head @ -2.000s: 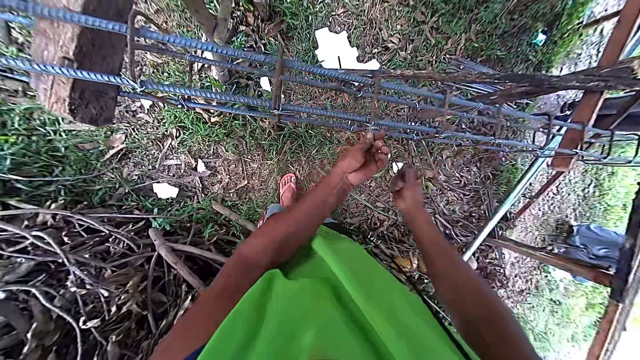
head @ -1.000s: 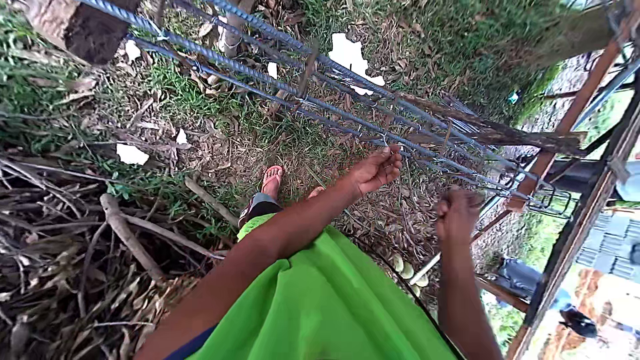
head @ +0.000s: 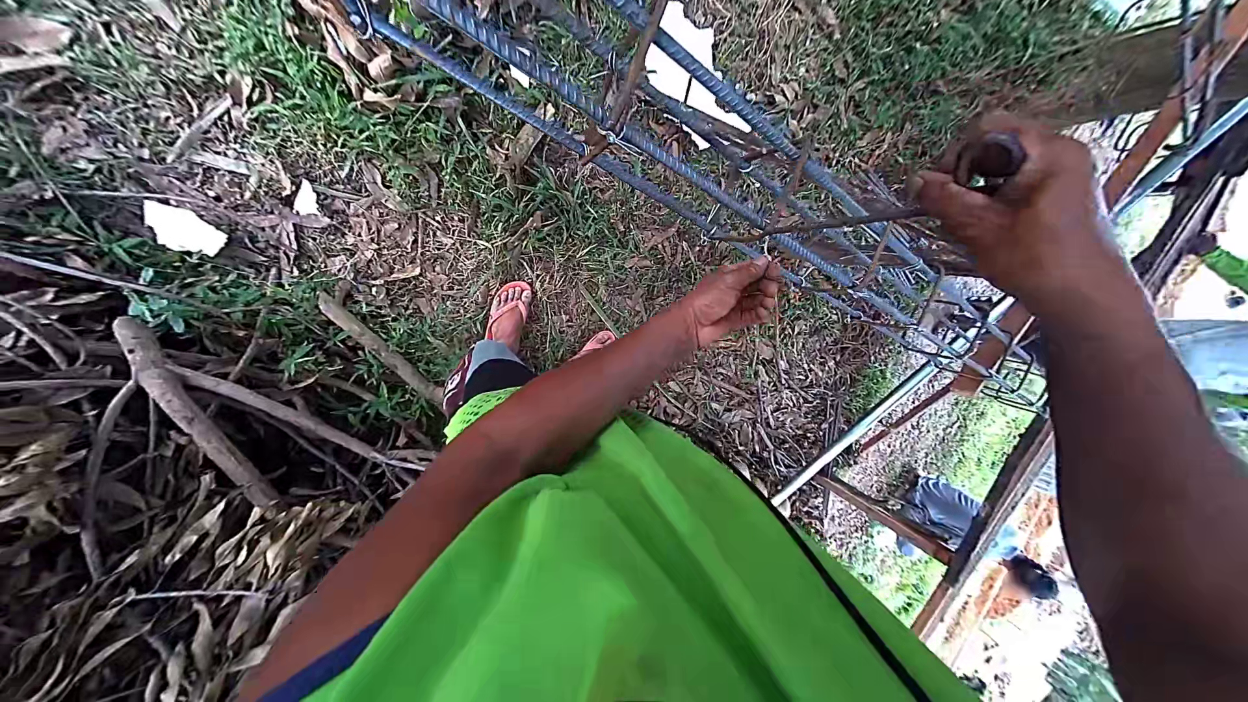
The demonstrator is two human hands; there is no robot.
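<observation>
A long cage of ribbed steel rebar (head: 682, 200) runs diagonally from the top left toward the right, with cross stirrups (head: 639, 68) tied to it. My left hand (head: 736, 302) is at the near lower bar, its thumb and fingertips pinched on a thin tie wire (head: 766, 261). My right hand (head: 1024, 195) is raised over the right part of the cage, closed around a dark handle. From that hand a thin metal rod (head: 829, 223), perhaps a rebar tying hook, reaches left across the bars to a point just above my left fingertips.
Wooden posts and rails (head: 994, 517) and a pale metal pipe (head: 858, 434) stand at the right. Cut branches (head: 185, 409) and dry leaves lie at the left. My sandalled foot (head: 509, 310) is on the ground below the cage. Another person (head: 946, 512) is at the lower right.
My right hand has risen from beside my left hand to over the cage, and the rod in it now shows. My left hand stays by the lower bar. The view has turned and shifted.
</observation>
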